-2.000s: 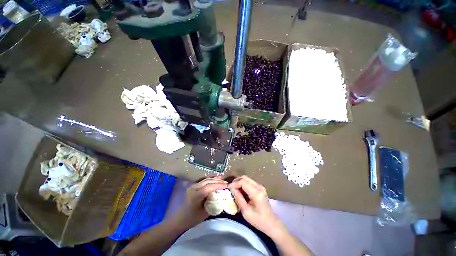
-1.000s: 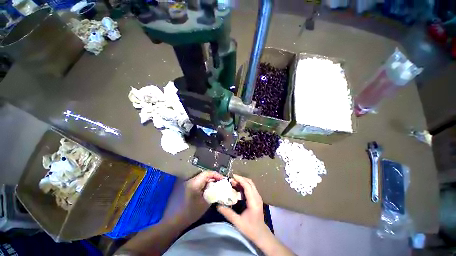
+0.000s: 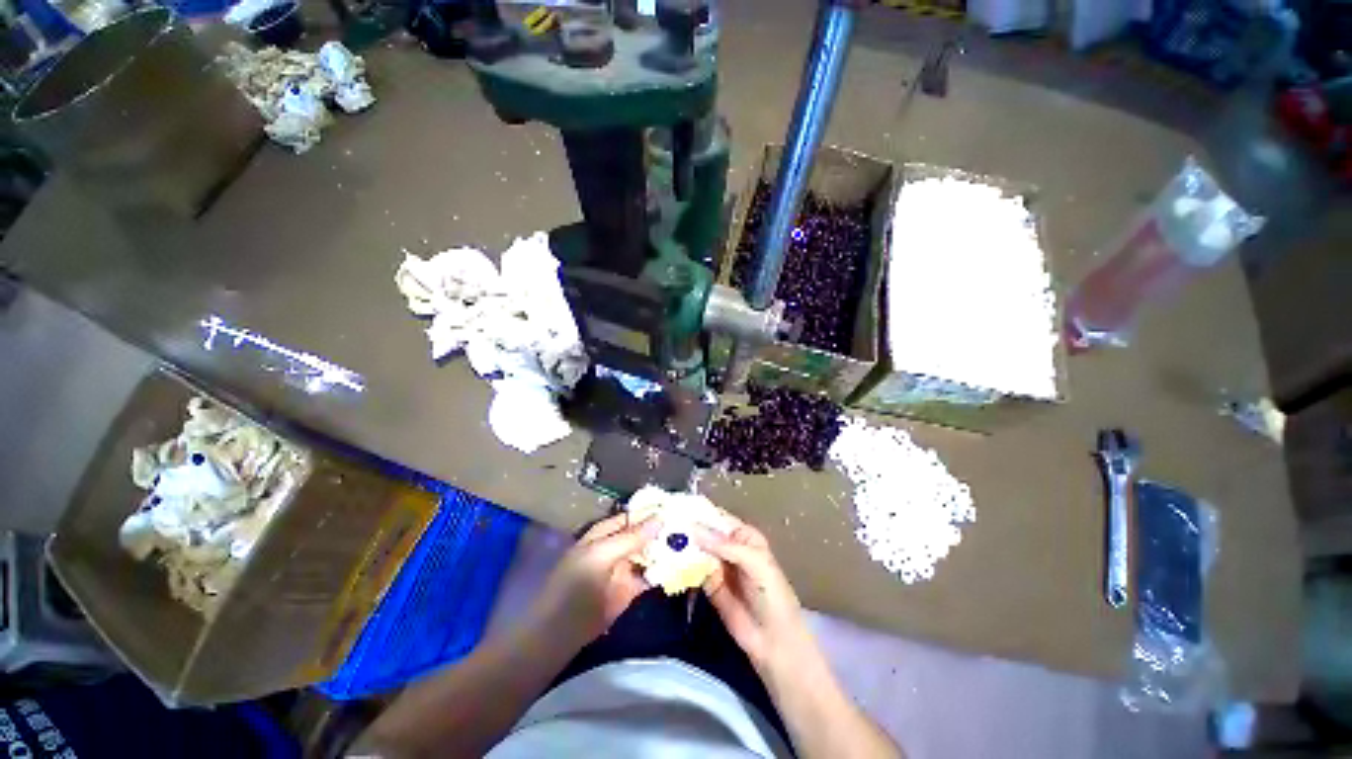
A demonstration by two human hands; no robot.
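A cream plush toy piece (image 3: 675, 569) with one dark eye (image 3: 678, 543) facing up is held between both hands at the near table edge. My left hand (image 3: 605, 564) grips its left side. My right hand (image 3: 746, 575) grips its right side. The green hand press (image 3: 638, 223) stands just beyond, with its base plate (image 3: 635, 464) right in front of the piece. Unfinished cream pieces (image 3: 489, 319) lie left of the press. A loose heap of dark eyes (image 3: 774, 430) and a heap of white washers (image 3: 908, 501) lie to its right.
The eye box (image 3: 830, 274) and washer box (image 3: 971, 289) stand behind the heaps. The silver press lever (image 3: 802, 148) rises beside them. A pink bottle (image 3: 1142, 267), wrench (image 3: 1115, 516) and black rectangle (image 3: 1168, 556) lie right. The output carton (image 3: 245, 593) rests by a blue crate (image 3: 430, 586) at left.
The plush piece has been turned and opened out between both hands, so its dark eye now shows on top. It is held a little higher and nearer the base plate. The view has shifted slightly.
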